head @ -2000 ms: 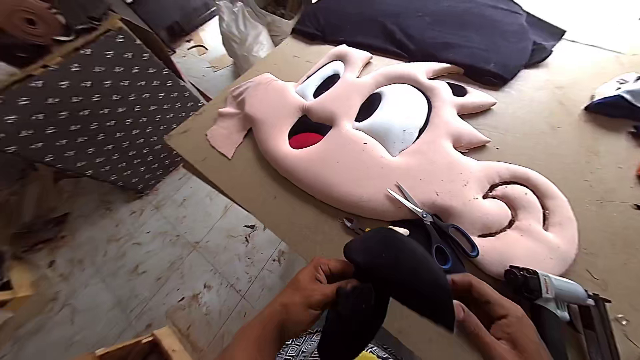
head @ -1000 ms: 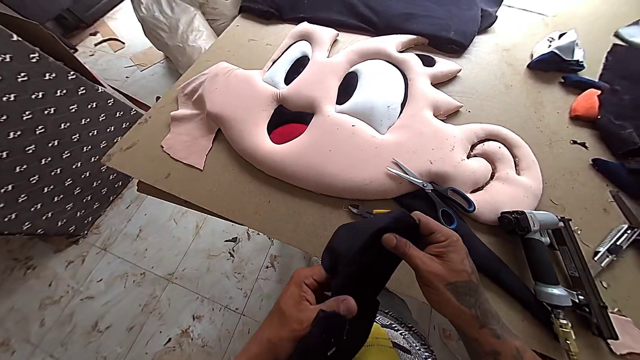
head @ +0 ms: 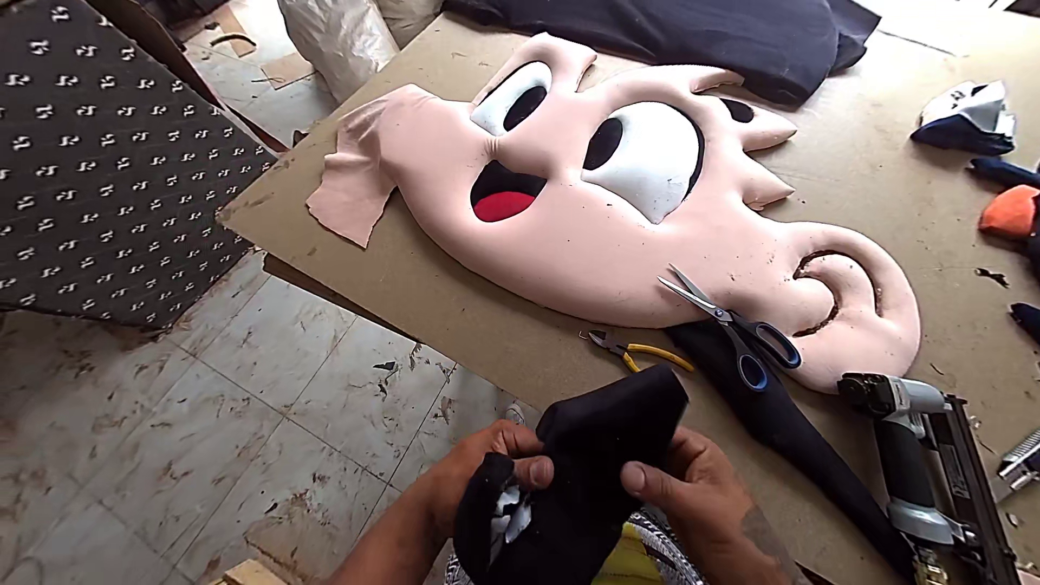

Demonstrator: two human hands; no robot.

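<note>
Between my hands is a black fabric piece (head: 597,455), folded over, with white material showing at its lower left. My left hand (head: 487,471) grips its left side, thumb on top. My right hand (head: 691,487) holds the right edge, thumb pressed on the cloth. Beyond them a padded pink cartoon face (head: 601,244) lies on the table. Open scissors (head: 723,317) rest with their blades on its lower edge. Yellow-handled cutting pliers (head: 638,349) lie just beyond the black piece. A long black fabric strip (head: 780,422) runs beneath the scissors' handles.
A pneumatic stapler (head: 918,455) lies at the right on the brown tabletop (head: 861,179). Dark cloth (head: 691,36) covers the far edge. White-and-navy and orange scraps (head: 1007,211) are at the far right. A patterned dark panel (head: 106,162) stands at the left, above the tiled floor.
The black piece has been turned and refolded between my hands, and white material now shows at its lower left. Both hands keep hold of it. The scissors and pliers stay in place.
</note>
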